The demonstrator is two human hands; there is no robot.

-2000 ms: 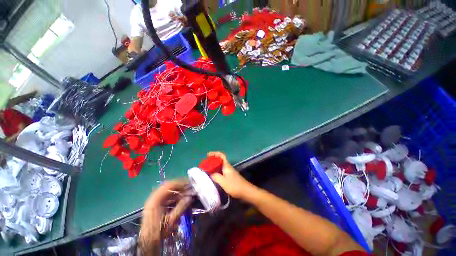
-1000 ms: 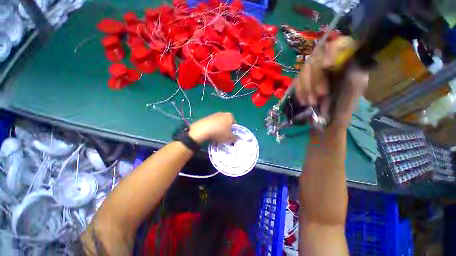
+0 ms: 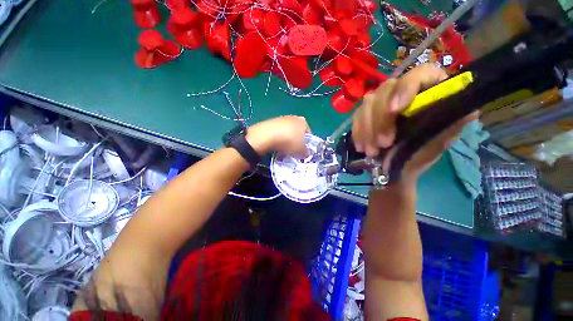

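Note:
My left hand (image 3: 286, 136), with a black wristband, holds a round white housing (image 3: 300, 182) at the bench's front edge. Its ribbed inside faces up and a white cable trails to the left. My right hand (image 3: 392, 116) is closed around the black power screwdriver (image 3: 440, 119) with a yellow label. The driver's silvery metal nose (image 3: 333, 164) is at the housing's right part, over or against it; exact contact is unclear. My left fingertips are partly hidden against the housing.
Red wired discs (image 3: 308, 39) are heaped on the green bench (image 3: 75, 69). White housings (image 3: 88, 202) fill the lower left. A blue crate (image 3: 336, 263) stands below the bench edge. A grey-green cloth (image 3: 465, 157) and parts tray (image 3: 512, 194) lie right. Small metal-and-white parts lie behind.
My right hand has brought the screwdriver down and left, so its nose is now at the housing. My left hand still holds the housing, which has shifted slightly right and up.

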